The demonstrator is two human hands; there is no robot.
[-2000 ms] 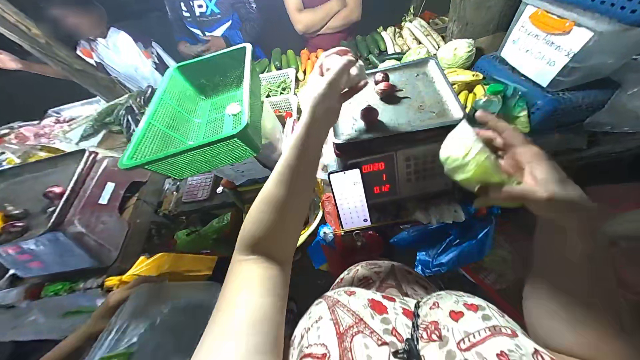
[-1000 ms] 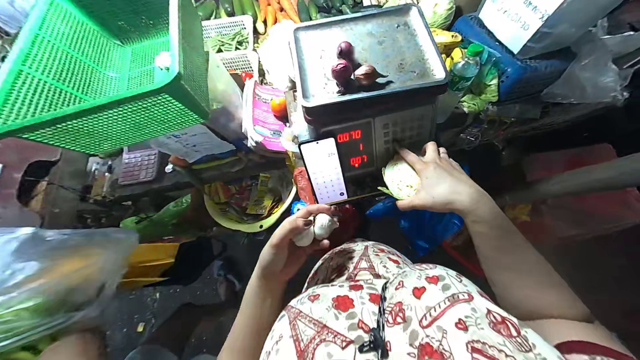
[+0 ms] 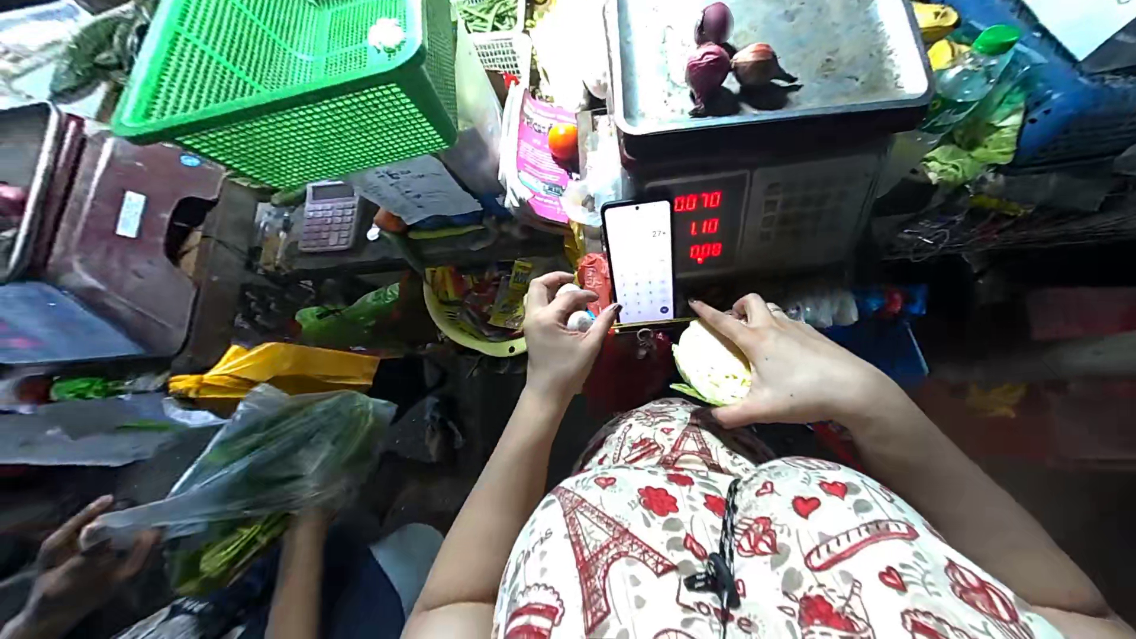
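Observation:
My left hand (image 3: 564,333) is closed around white garlic bulbs (image 3: 579,306), just left of an upright smartphone (image 3: 641,257) that shows a calculator. My right hand (image 3: 781,364) holds a cut piece of cabbage (image 3: 713,362) below the phone's right side, its pale face turned left. Behind the phone stands a digital scale (image 3: 781,204) with lit red figures. On its metal pan (image 3: 843,53) lie three red onions (image 3: 708,67), close together.
A green plastic basket (image 3: 319,133) stands at upper left, near a pink calculator (image 3: 328,217). A yellow bowl (image 3: 470,333) of packets sits left of my left hand. At lower left, another person's hands hold a plastic bag of green vegetables (image 3: 284,453). A plastic bottle (image 3: 972,75) stands right of the scale.
My left hand has come back from over the scale pan with the garlic and is now beside the phone. The scale's figures have changed. The bag of greens has moved right. The view has tilted down.

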